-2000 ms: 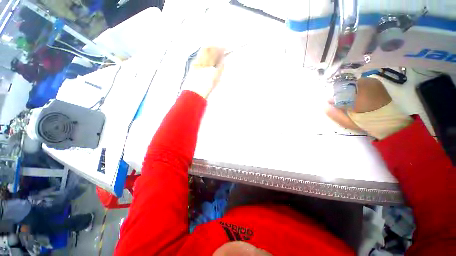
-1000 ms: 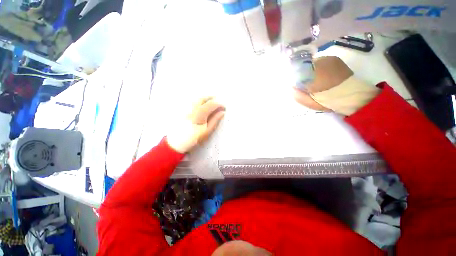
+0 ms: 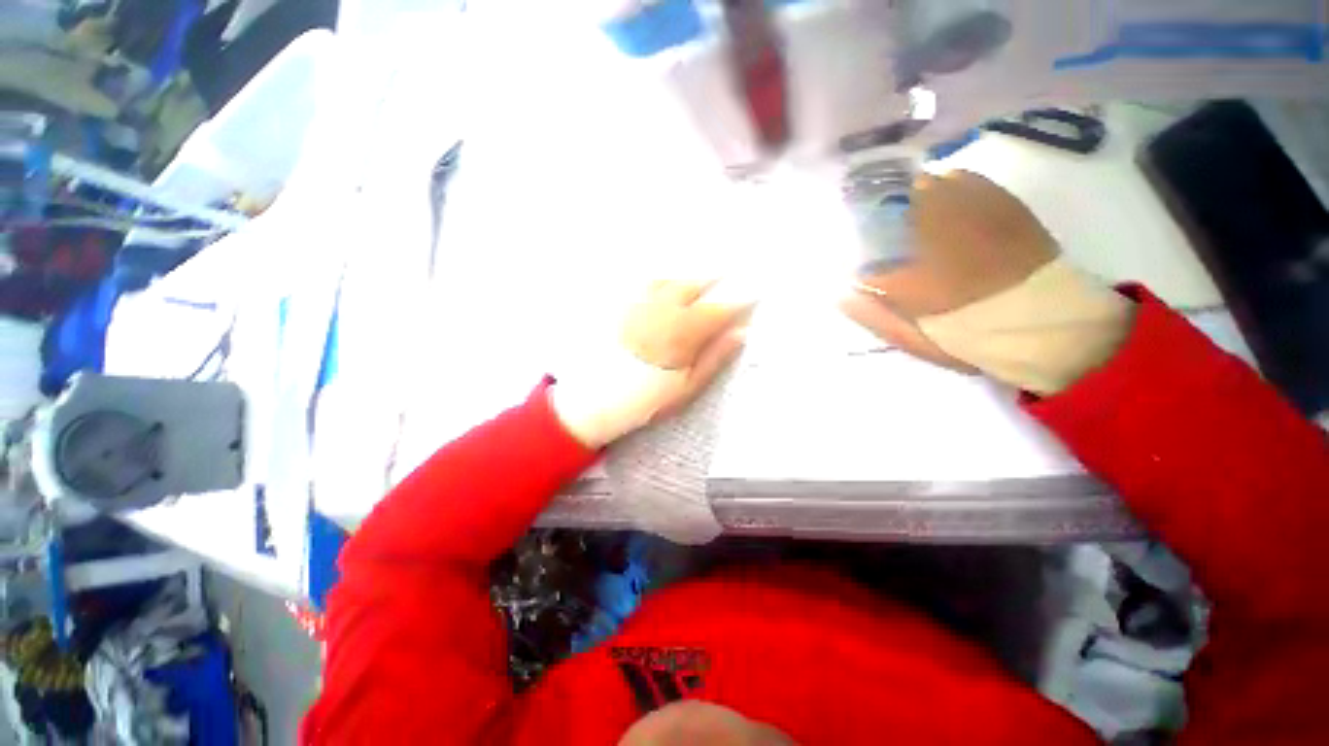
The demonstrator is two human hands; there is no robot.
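Note:
A grey-white fabric piece (image 3: pixel 668 464) lies under my left hand (image 3: pixel 682 338) and hangs a little over the table's near edge. My left hand rests on it, fingers pointing right toward the needle area; glare hides whether it grips. My right hand (image 3: pixel 955 262) is beside the grey cylindrical attachment (image 3: pixel 880 209), fingers bent at the glare; what is under them cannot be seen. The sewing machine head (image 3: pixel 947 66) is above both hands and blurred. The needle area is washed out by strong light.
A black smartphone (image 3: pixel 1239 219) lies right of the machine. Dark thread snips (image 3: pixel 1052 128) lie behind my right hand. A ruler strip (image 3: pixel 904 510) runs along the near table edge (image 3: pixel 875 464). A grey fan-like unit (image 3: pixel 146 440) is at the left. Fabric scraps show below at the right.
My left hand has come from the far left of the table to near the needle area, with the fabric beneath it. My right hand has stayed by the attachment. The camera view has shifted.

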